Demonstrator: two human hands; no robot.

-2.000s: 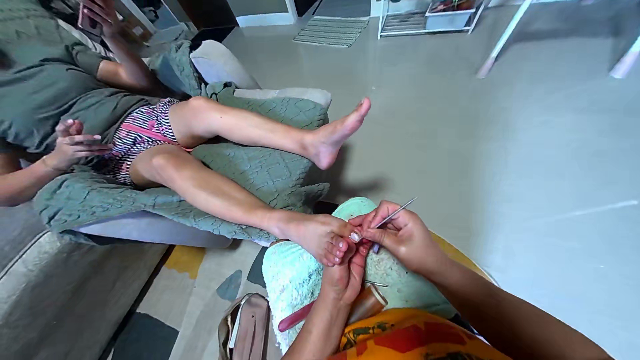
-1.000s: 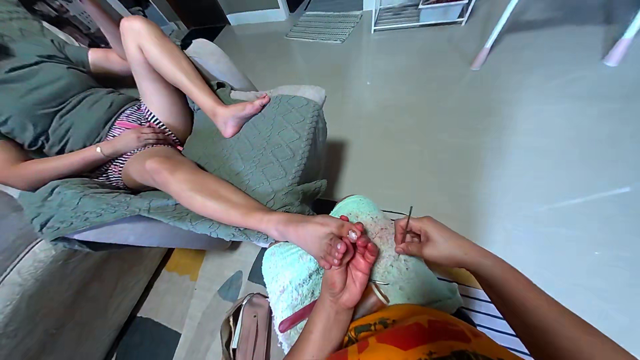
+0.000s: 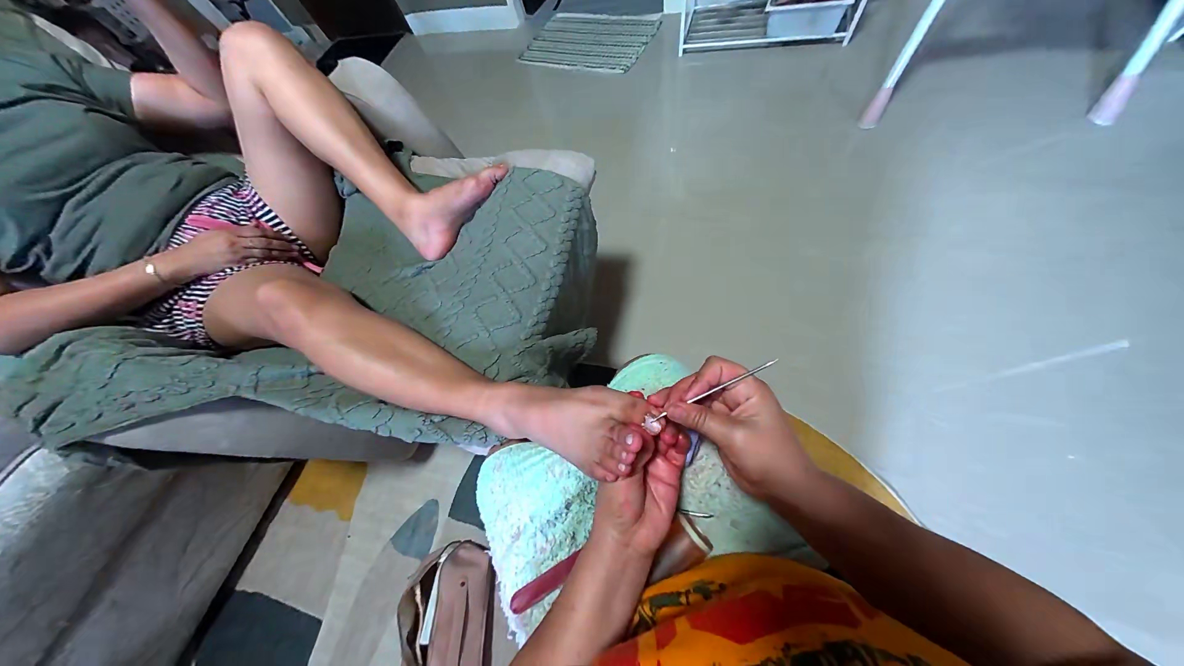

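My right hand (image 3: 735, 416) pinches a thin metal nail tool (image 3: 731, 381), its tip at the big toenail (image 3: 653, 424) of another person's foot (image 3: 578, 425). Under that foot's toes, my left hand (image 3: 647, 499) cups and steadies them with curled fingers. The foot is over a pale green towel (image 3: 532, 499) spread on my lap. A pink-handled item (image 3: 544, 583) lies on the towel beside my left forearm. Close to my left wrist are another slim metal tool (image 3: 696, 514) and a brownish object (image 3: 683, 548), partly hidden.
The other person lies on a sofa with a green knitted blanket (image 3: 462, 287), the other leg (image 3: 314, 111) bent. A pink-beige bag (image 3: 462, 601) stands open on the patterned rug (image 3: 351, 546). Farther off are a striped mat (image 3: 592, 42), a white rack (image 3: 768, 44) and white furniture legs (image 3: 902, 65).
My right hand, apart from the foot one second ago, is back at the big toe with the tool. The other person's far leg has gone from stretched out to bent over the two seconds.
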